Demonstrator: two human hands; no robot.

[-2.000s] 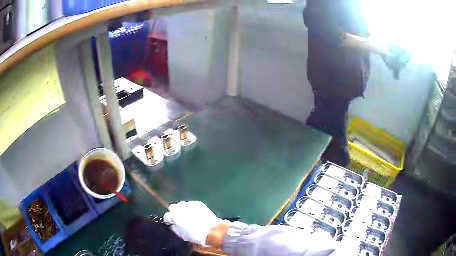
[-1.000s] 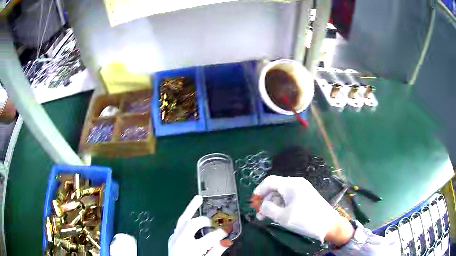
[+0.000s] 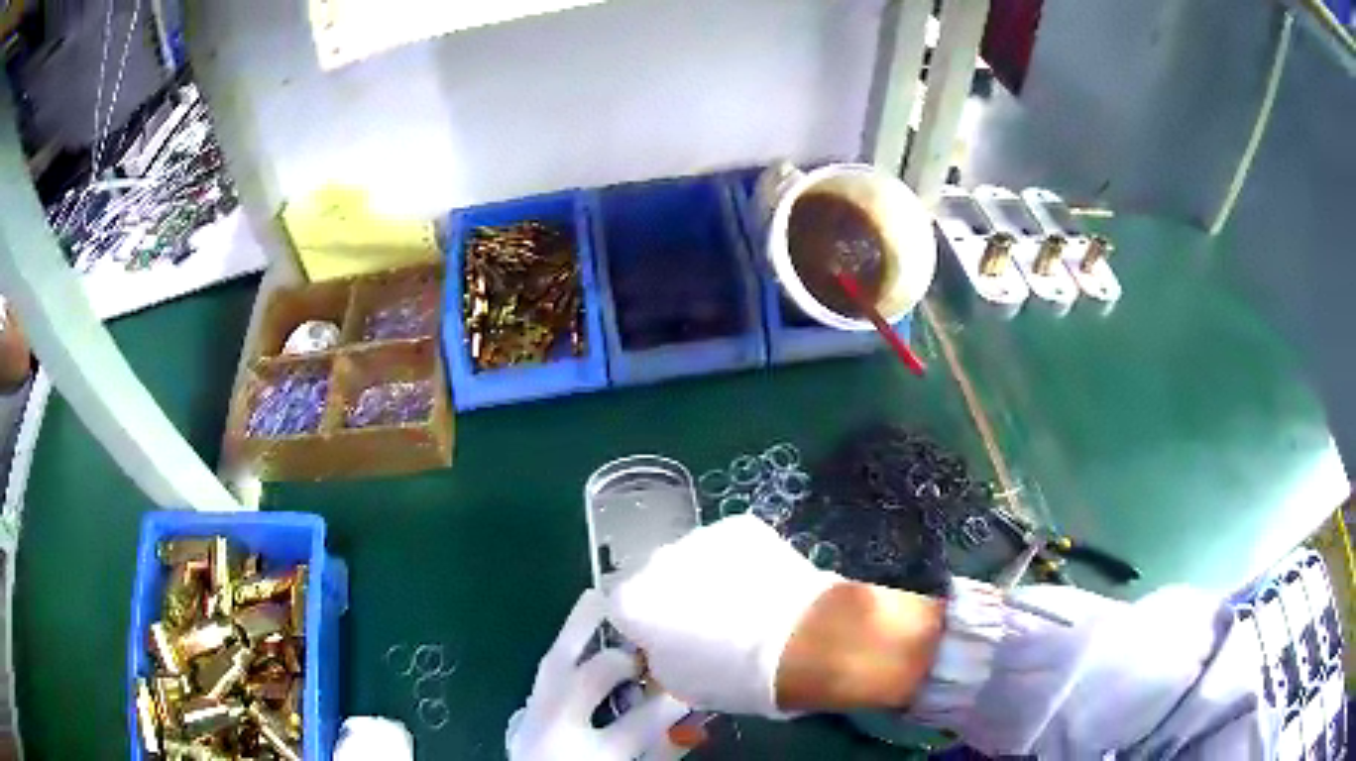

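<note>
The silver-grey lock panel lies recessed side up on the green bench, its rounded far end showing. My left hand, white-gloved with bare fingertips, is at the panel's near end, fingers around its edge. My right hand, white-gloved, is over the panel's near half, back of the hand up. It hides its own fingertips, the brass part there and anything it holds. Loose silver rings and a dark pile of rings lie right of the panel.
A blue bin of gold cylinders stands left. Behind are a divided cardboard box, a blue bin of small brass parts and a grease tub. Pliers lie right. Panels with brass stems stand rear right; more panels at right edge.
The view has swung from the right side of the bench to its middle. In the last second my right hand has moved left from beside the panel to over its near half.
</note>
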